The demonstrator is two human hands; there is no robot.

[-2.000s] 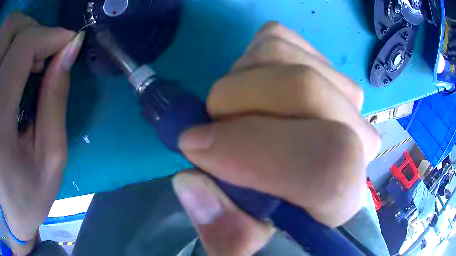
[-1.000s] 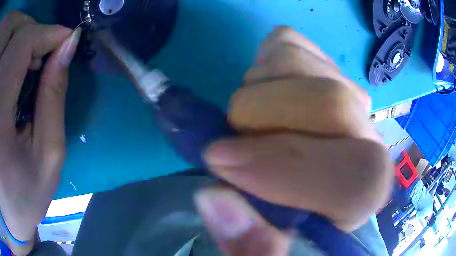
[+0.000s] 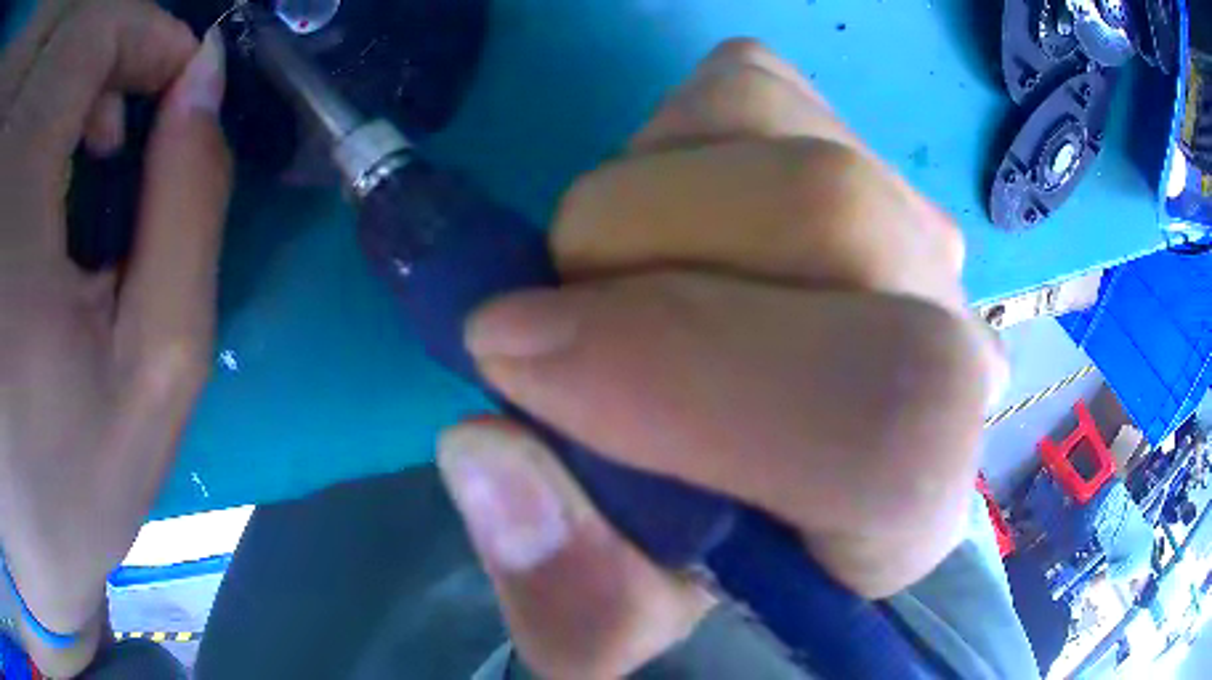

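My right hand (image 3: 744, 319) holds a dark-blue soldering iron (image 3: 439, 253) with a silver nut and barrel. Its tip points up and left to the terminals beside the bright centre of a black disc (image 3: 412, 67) at the top edge, which cuts the disc off. My left hand (image 3: 120, 226), at the left edge, pinches a hair-fine wire (image 3: 226, 16) between thumb and finger, close to the iron tip. Whether the tip touches the wire cannot be told. A blue wrist strap (image 3: 37, 631) is on my left wrist.
The blue-green mat (image 3: 319, 385) lies under the work. Several black discs (image 3: 1043, 160) are piled at the upper right. Below the bench edge at the right are a blue crate (image 3: 1143, 339) and a red stool (image 3: 1077, 452).
The iron first moved back down and right, then up and left to the disc again. The disc and the wire end sit higher in the picture, and my left fingers have shifted slightly right.
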